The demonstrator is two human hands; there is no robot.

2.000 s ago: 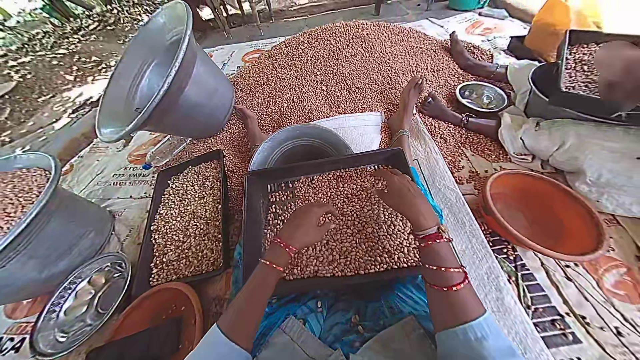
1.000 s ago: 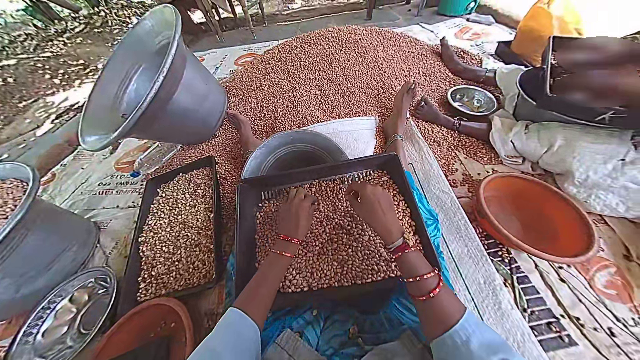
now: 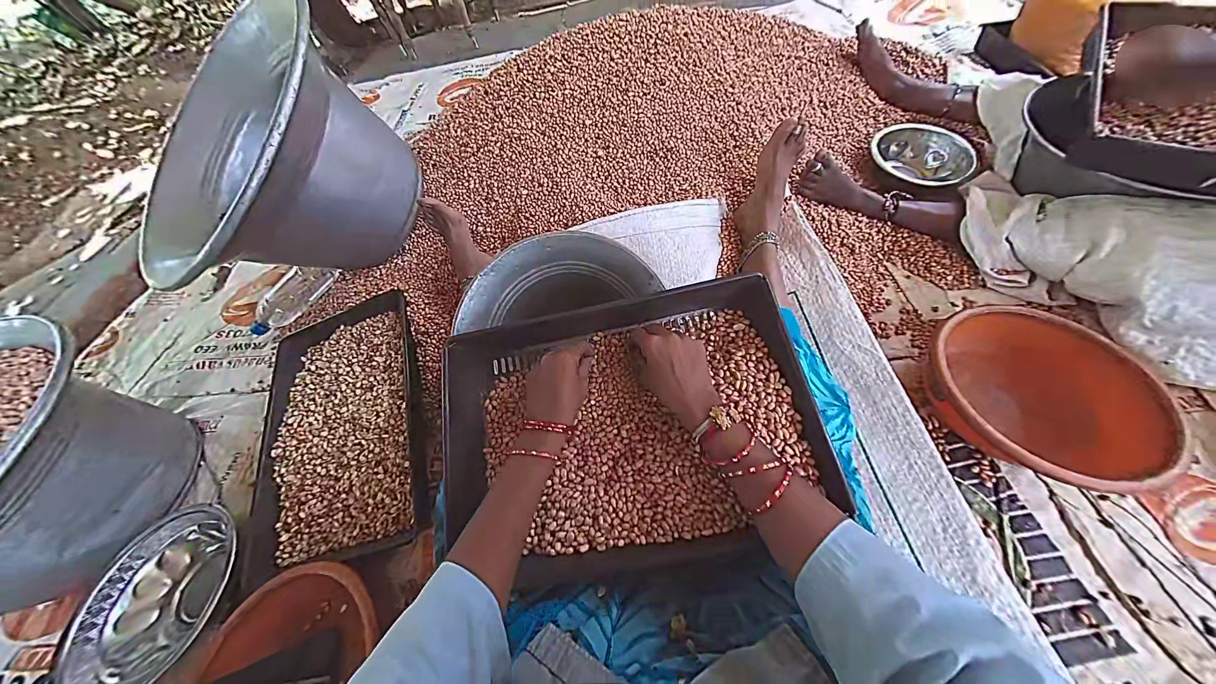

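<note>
A black slotted tray (image 3: 622, 560) filled with reddish-brown nuts or beans (image 3: 617, 456) rests across my lap, its far edge over a grey metal basin (image 3: 560, 275). Inside it, my left hand (image 3: 559, 380) touches the nuts left of centre with curled fingers. My right hand (image 3: 673, 369) is also curled among them, right of centre near the slotted far side. The fingertips of both are partly hidden, so whether they hold anything cannot be told.
A large pile of nuts (image 3: 627, 133) lies beyond. Left are a second black tray (image 3: 413, 418), a tilted metal tub (image 3: 332, 171), another tub (image 3: 104, 475) and a steel plate (image 3: 152, 608). Right are an orange basin (image 3: 1054, 394), a steel bowl (image 3: 923, 154) and another person's feet (image 3: 841, 185).
My hands have moved from apart over the nuts to closer together near the tray's far side. The other person's hand has moved over their tray.
</note>
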